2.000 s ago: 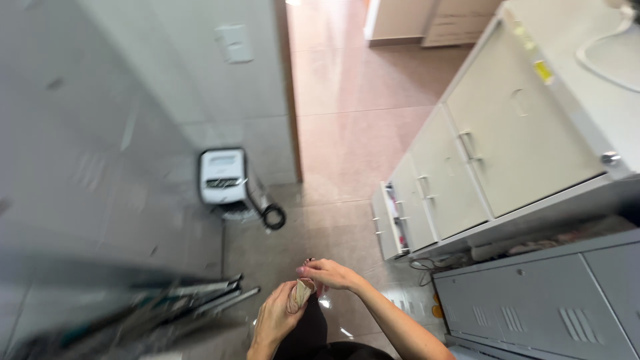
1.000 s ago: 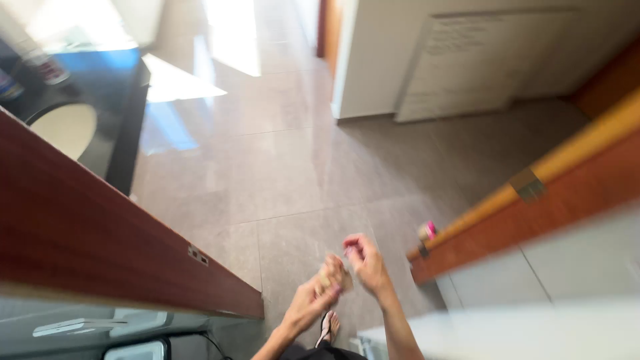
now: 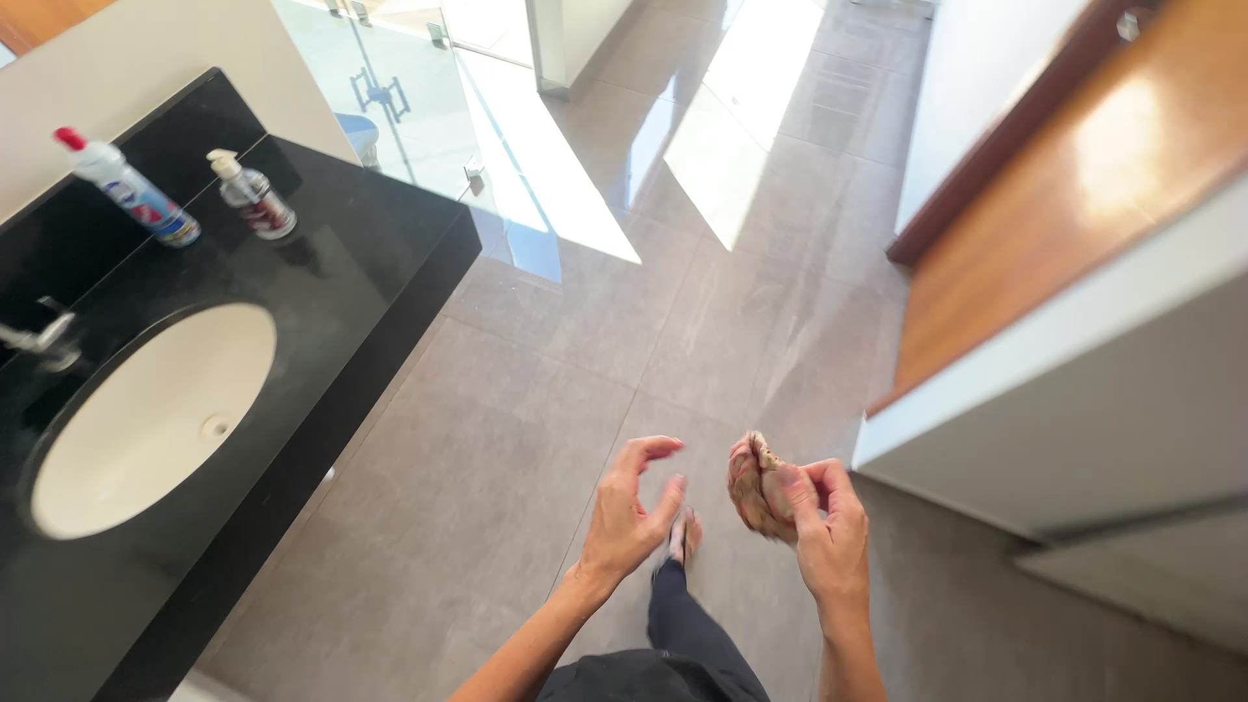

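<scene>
My right hand (image 3: pixel 829 522) pinches a small crumpled brown and beige item (image 3: pixel 762 487), possibly a cloth or a scrunchie, between thumb and fingers. It hangs to the left of those fingers. My left hand (image 3: pixel 636 507) is held apart from it, thumb and fingers curved with a gap between them and nothing in them. Both hands are in mid-air above the tiled floor, in front of my body.
At the left, a black stone counter (image 3: pixel 331 253) has an oval white basin (image 3: pixel 166 419), a metal faucet (image 3: pixel 44 336), a squeeze bottle (image 3: pixel 132 190) with a red cap and a pump bottle (image 3: pixel 253 195). A glass panel (image 3: pixel 390 97) stands beyond. A wooden door (image 3: pixel 1072 205) is at the right.
The view has moved on through a doorway to beside the basin. My hands, close together before, are now apart; the crumpled item, which was at my left hand, is in my right.
</scene>
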